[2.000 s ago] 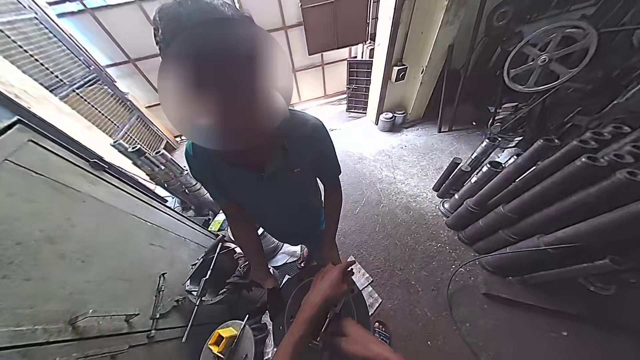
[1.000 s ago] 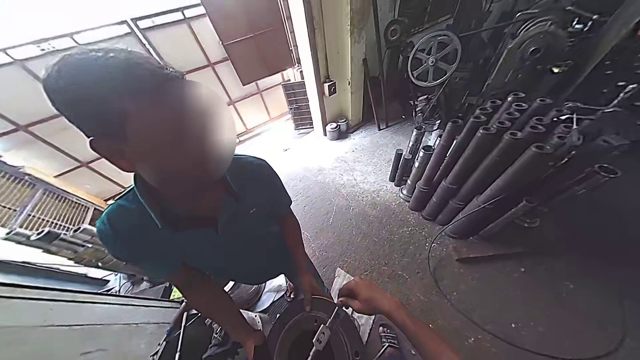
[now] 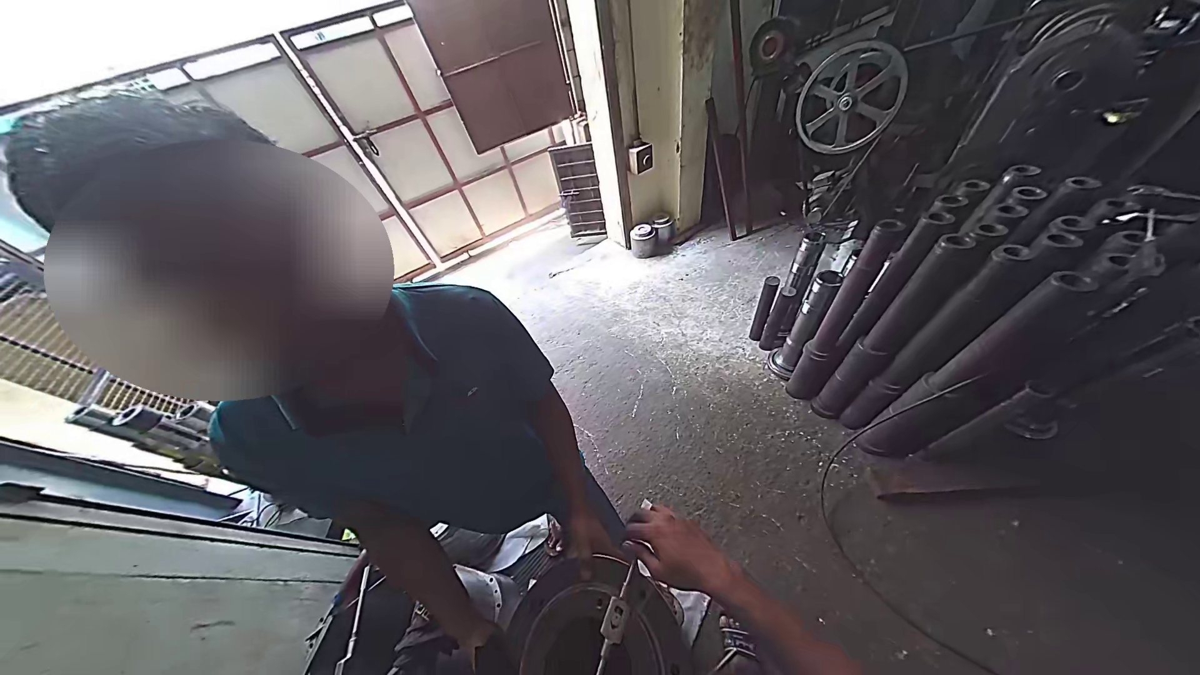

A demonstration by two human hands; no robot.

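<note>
My right hand (image 3: 677, 551) reaches in from the lower right, its fingers at the upper end of a slim metal tool (image 3: 614, 621), perhaps a tap wrench or gauge. That tool lies across the face of a round metal flange (image 3: 536, 626) with a large central opening, at the bottom middle. Fingers and handle overlap, so the grip is not fully clear. A co-worker in a teal shirt (image 3: 469, 403) leans over the flange from the left, one hand on its upper rim and the other at its left side. My left hand is out of the frame.
Dark metal tubes (image 3: 923, 309) stand bunched at the right, with a spoked wheel (image 3: 851, 97) and machinery behind. A thin cable (image 3: 825, 487) curves over the concrete floor (image 3: 656, 394). At the lower left is a grey-green metal surface (image 3: 169, 591); a panelled gate (image 3: 356, 94) is at the back.
Two seconds ago both my hands were over the flange; now only the right shows, at the tool's upper end. The view has swung, and the co-worker's head appears farther left.
</note>
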